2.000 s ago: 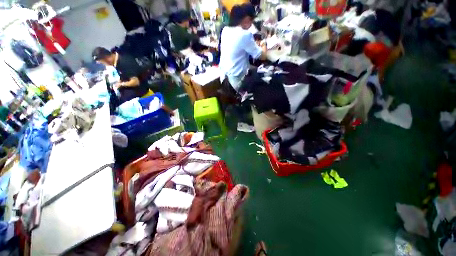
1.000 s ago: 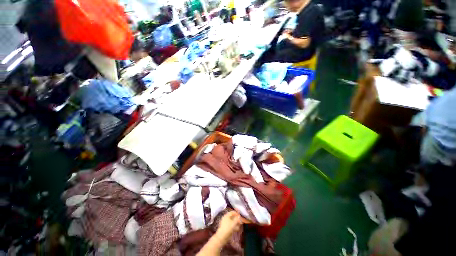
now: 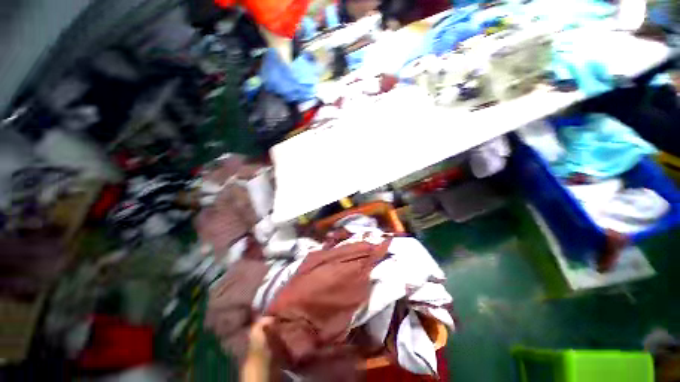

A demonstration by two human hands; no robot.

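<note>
An orange crate (image 3: 394,216) beside the white table is heaped with cloth. A large plain brown lining piece (image 3: 328,287) lies across the heap, with white pieces (image 3: 410,268) along its right side. Pink-brown tweed pieces (image 3: 227,298) are heaped at the left. My left hand (image 3: 257,347) is small and blurred at the bottom, left of centre. It is closed at the left edge of the brown lining piece; the separate fingers do not show. My right hand is not in view.
The white table (image 3: 358,160) runs above the heap, with light-blue and other cloth along its far part. A blue crate (image 3: 552,201) holding cloth stands at the right. A green stool (image 3: 604,365) is cut off at the bottom right. A red crate (image 3: 119,343) is blurred at lower left.
The view has turned left and come closer to the heap. The brown lining piece now spreads wider across the heap towards my left hand, which was over the crate's front a second ago.
</note>
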